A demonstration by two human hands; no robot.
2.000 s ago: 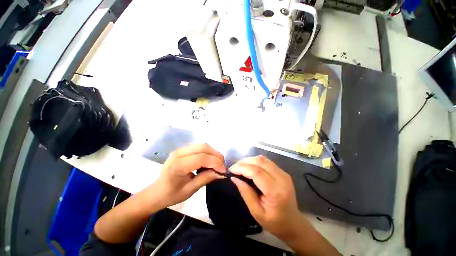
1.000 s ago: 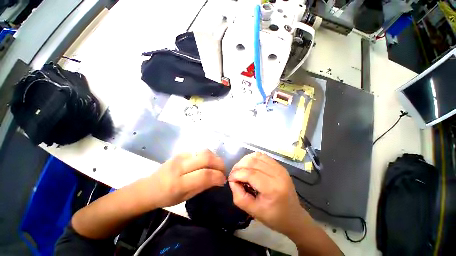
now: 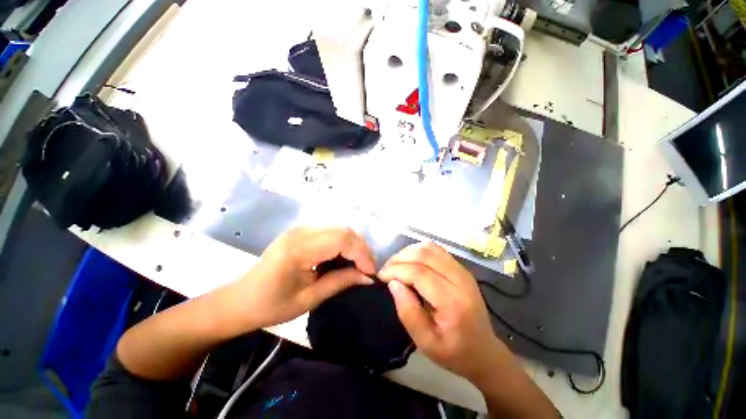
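Note:
A black fabric pouch piece (image 3: 358, 326) hangs below my hands at the table's front edge. My left hand (image 3: 315, 274) pinches its upper edge between thumb and fingers. My right hand (image 3: 438, 307) pinches the same edge just to the right, with the fingertips of both hands nearly touching. A narrow dark strip shows between the fingertips; its exact form is hard to tell. Both hands are bare. The white sewing machine head (image 3: 409, 90) stands beyond them, and glare hides its needle area.
Black panels (image 3: 286, 110) lie left of the machine head. A black bundle (image 3: 98, 168) sits far left. A blue hose (image 3: 423, 74) hangs before the head. A taped guide plate (image 3: 499, 200), a small dark tool (image 3: 517, 245) on black cord, a monitor (image 3: 710, 143) and a black bag (image 3: 675, 327) are right.
The view has shifted slightly. Both hands keep pinching the fabric edge; the left fingers have opened into a rounder curl with dark fabric showing inside, and more of the pouch piece shows below.

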